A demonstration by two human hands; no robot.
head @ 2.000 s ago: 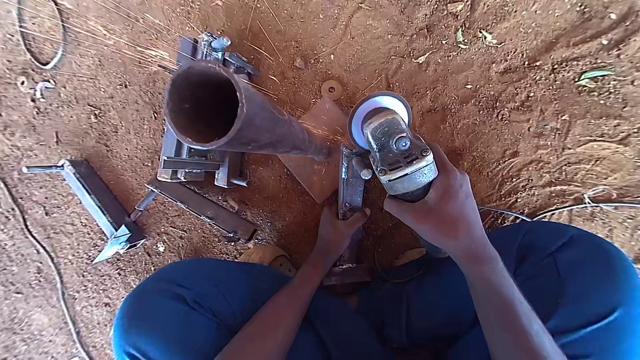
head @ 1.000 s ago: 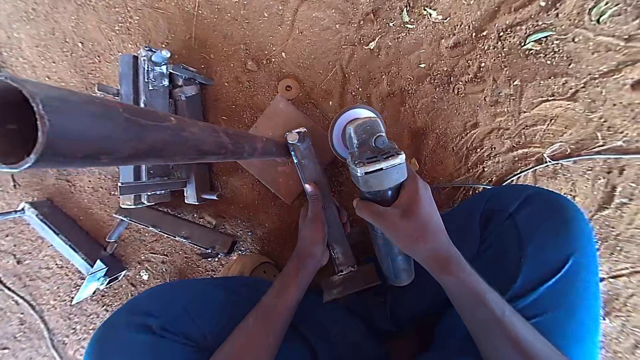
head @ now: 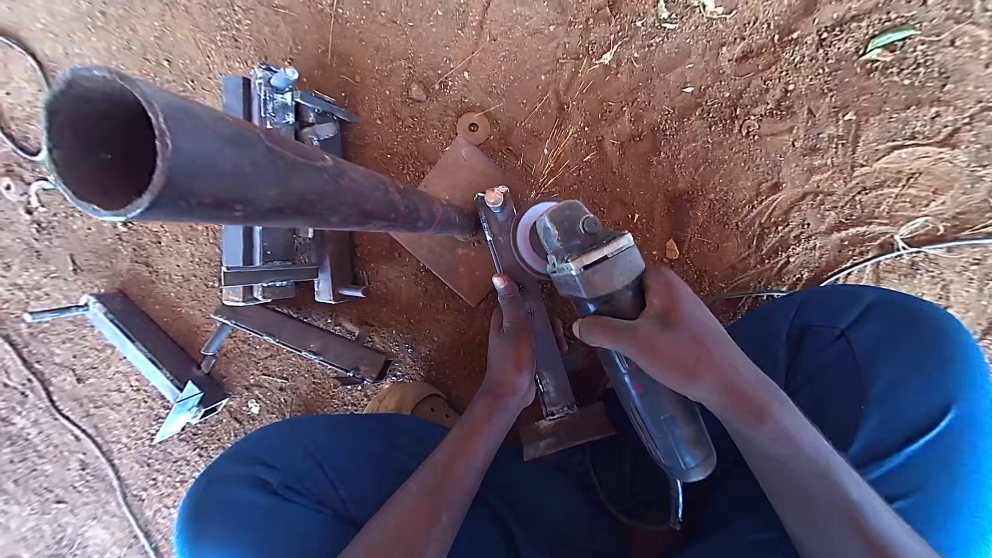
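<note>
My right hand (head: 659,333) grips the dark body of an angle grinder (head: 620,310). Its disc (head: 533,239) meets or nearly meets the right edge of a welded steel bracket (head: 549,349), and thin sparks (head: 556,155) show above it. Around the bracket's middle my left hand (head: 511,341) is closed, thumb along the left edge. A round metal pin (head: 494,198) tops the bracket's far end; a crosspiece (head: 570,430) is welded at the near end. Just left of the bracket, a large steel pipe (head: 271,178) rises from a flat steel plate (head: 457,271).
Several welded steel brackets (head: 260,256) are stacked behind the pipe. Two more, one with a rod (head: 139,341) and one beside it (head: 302,337), lie on the dirt at left. A washer (head: 473,128) sits beyond the plate. Cables (head: 85,438) (head: 891,256) run at both sides.
The grinder's disc has come against or very close to the bracket's right edge; one second ago a gap showed between them. Sparks now fly upward from there. The view has shifted.
</note>
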